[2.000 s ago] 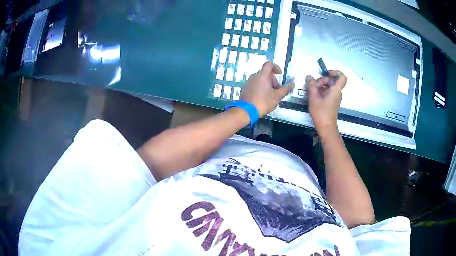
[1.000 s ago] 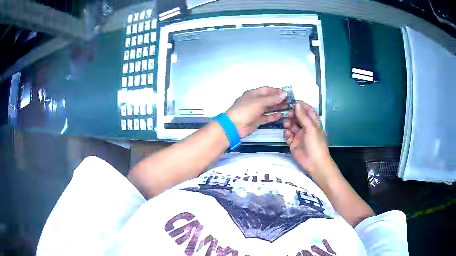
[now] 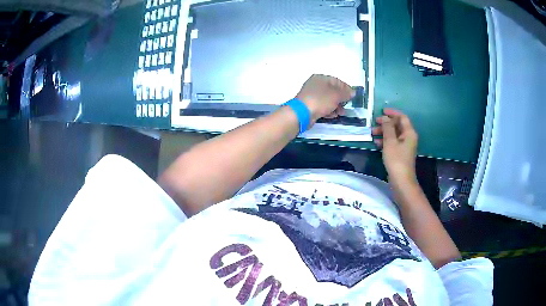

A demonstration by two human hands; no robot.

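Note:
The grey-silver panel [image 3: 263, 54] with a dark border lies on a white foam sheet [image 3: 335, 131] on the green bench. My left hand [image 3: 325, 95], with a blue wristband, is over the panel's near right corner. Its fingertips are at a small dark strip [image 3: 358, 97] on the right border; whether they grip it or press it down I cannot tell. My right hand [image 3: 397, 136] is just right of the sheet's near right corner, off the panel, fingers curled and apart, with nothing clearly visible in it.
Rows of small pale pads [image 3: 157, 54] lie left of the panel. Black strip stock [image 3: 428, 36] with white bars lies to the right. A white translucent stack [image 3: 521, 113] is at the far right. Shiny clear plastic [image 3: 54, 83] lies at the left.
The hands were together over the panel's near right part with a small dark strip between them. Now they are apart: the left at the right border, the right off the panel. The view has shifted.

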